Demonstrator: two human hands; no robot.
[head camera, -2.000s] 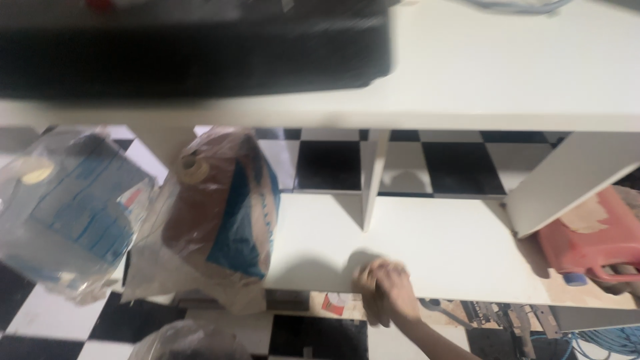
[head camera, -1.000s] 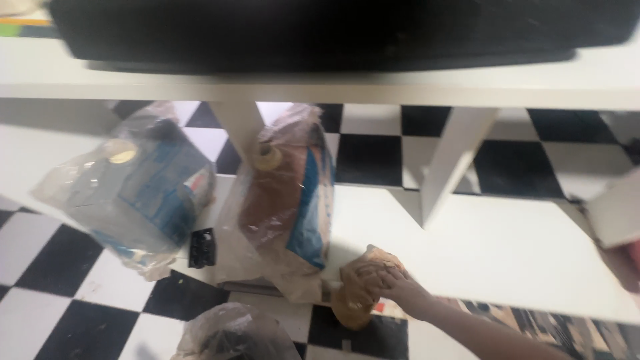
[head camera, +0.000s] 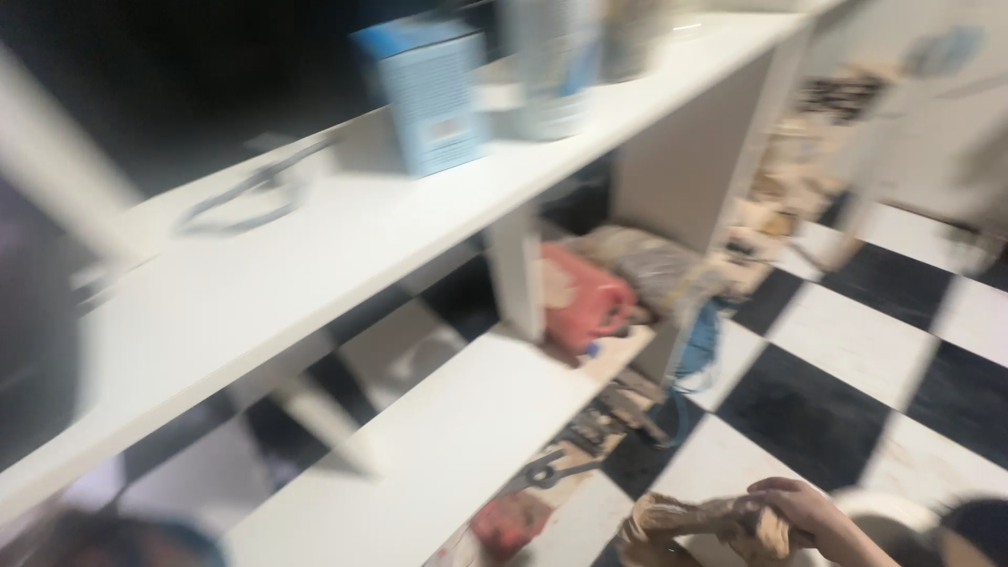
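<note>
At the lower right of the head view, my right hand (head camera: 797, 510) grips a crumpled brown cloth (head camera: 685, 516), which hangs from the fingers over the floor. Beneath it, partly hidden, is a pale round container (head camera: 890, 512). My left hand is out of view. The white lower shelf board (head camera: 441, 417) runs to the left of the hand. On its far end lies a red plastic jug (head camera: 587, 295) beside a plastic-wrapped bundle (head camera: 646, 256). The picture is blurred.
The upper white shelf (head camera: 260, 291) holds a light blue box (head camera: 433, 102), a blurred bottle (head camera: 547, 71) and a looped cord or strap (head camera: 244, 197). Tools (head camera: 606, 417), a red object (head camera: 512, 520) and a blue bundle (head camera: 697, 346) lie low along the shelf's front. The floor (head camera: 803, 394) is checkered.
The view has swung strongly to the right. My right hand, on the cloth at the lower shelf's front edge a second ago, now holds the cloth over the floor, away from the shelf.
</note>
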